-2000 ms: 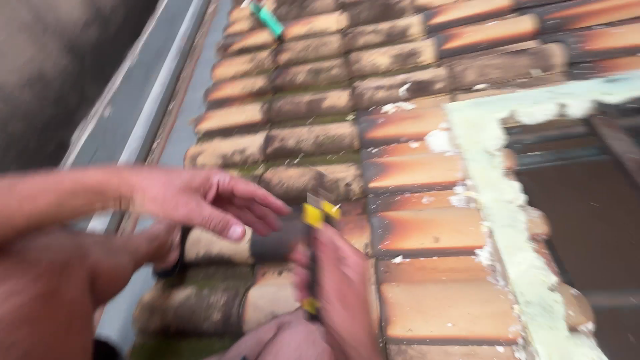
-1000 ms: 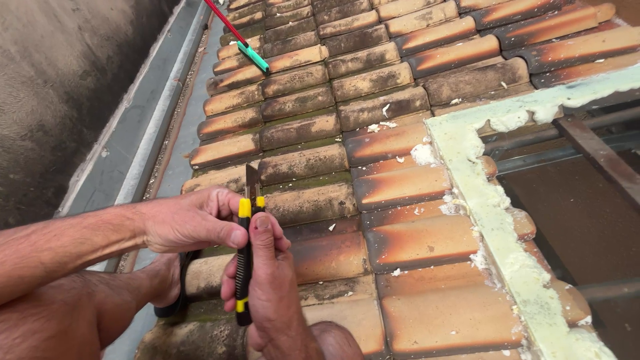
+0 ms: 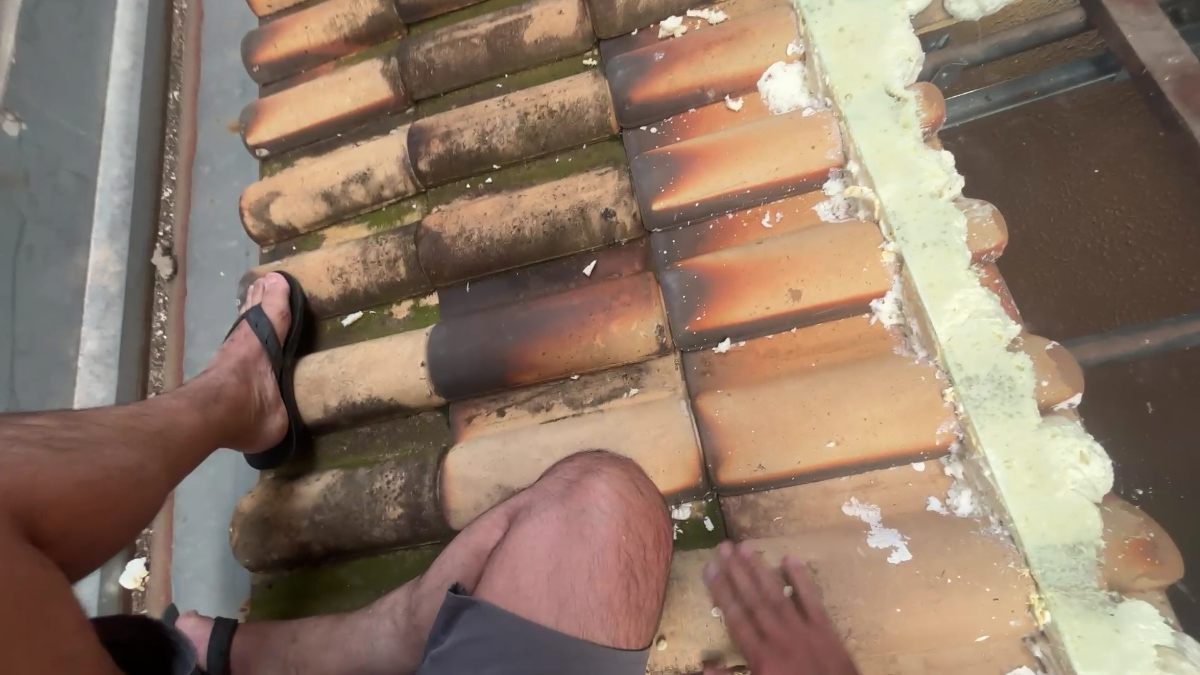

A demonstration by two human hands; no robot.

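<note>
My right hand rests with its fingers spread on or just over a pale clay roof tile at the bottom edge, beside my bent knee. Nothing shows in its fingers. Out of view is my left hand, and no knife shows. To the right of the hand, a strip of pale green-yellow expanding foam, cut flat on top with ragged lumps along its edge, runs down the border of the tiles. White foam crumbs lie scattered on the tiles.
My foot in a black flip-flop stands at the tiles' left edge. A grey metal gutter runs along the left. Beyond the foam, an opening shows metal bars over a brown surface. Green moss grows between some tiles.
A second ago both hands held a black-and-yellow utility knife; now the knife and my left hand are out of view. My right hand is low at the tiles. The view has moved.
</note>
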